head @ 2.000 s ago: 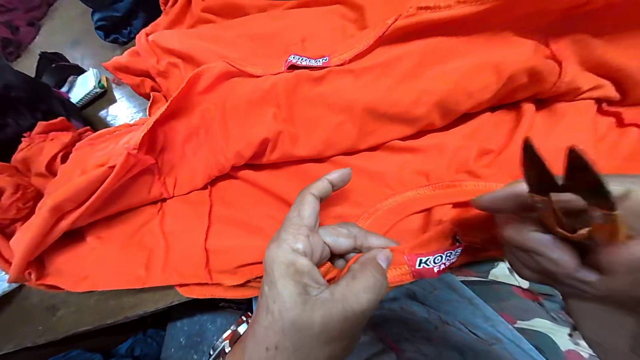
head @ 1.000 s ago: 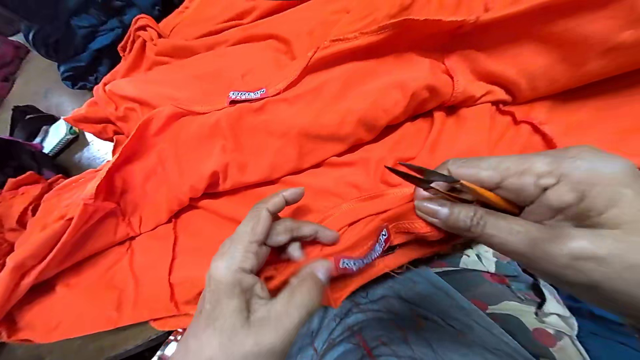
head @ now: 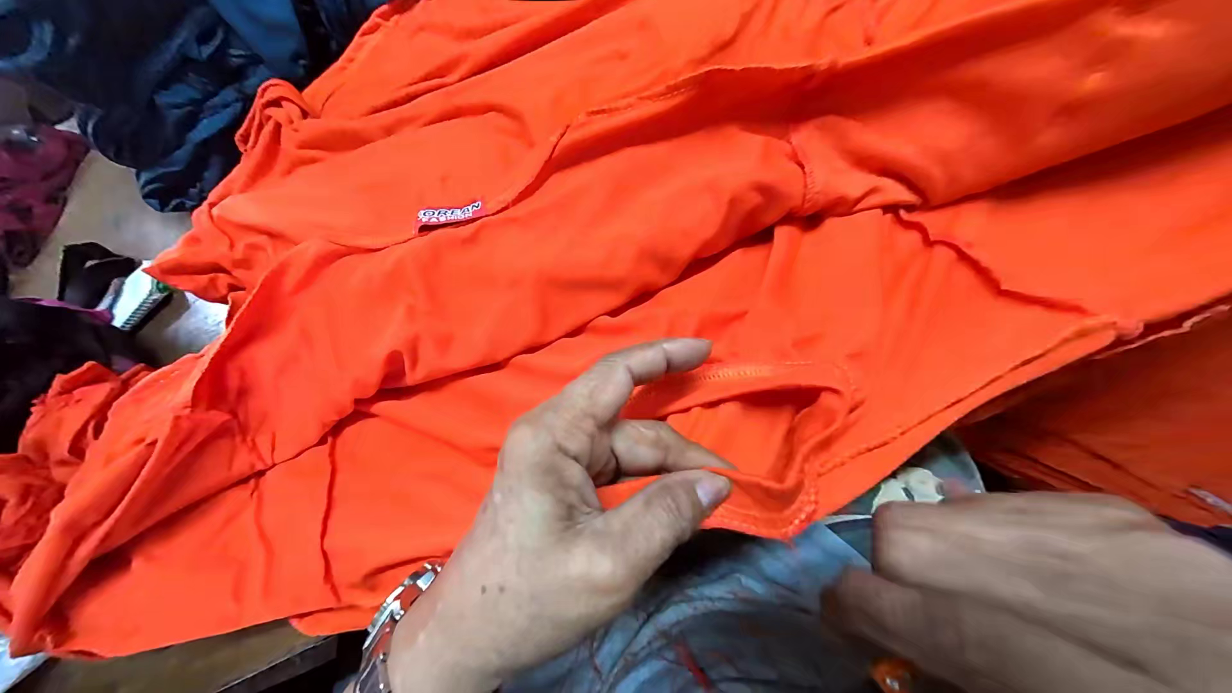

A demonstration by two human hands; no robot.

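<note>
An orange knit garment (head: pixel 539 298) with stitched seams lies spread and wrinkled across the view. My left hand (head: pixel 587 520) pinches the edge of its neckline between thumb and fingers, beside the neckline opening. Farther up, a small woven label (head: pixel 449 216) is sewn at another neckline edge. My right hand (head: pixel 1030 587) is blurred at the lower right, over my lap, below the garment's edge. A small orange part (head: pixel 895 674) shows under it, too blurred to name; what the fingers hold is hidden.
Dark blue clothes (head: pixel 183 87) lie at the upper left, with maroon cloth (head: pixel 38 183) and black cloth (head: pixel 48 351) beside them. A small notepad-like item (head: pixel 140 296) lies on the table (head: pixel 106 217). More orange fabric (head: pixel 1107 433) hangs at the right.
My right hand has moved away from the neckline, down and to the right. The thread snips seen in it earlier are no longer plainly visible. My left hand still pinches the neckline.
</note>
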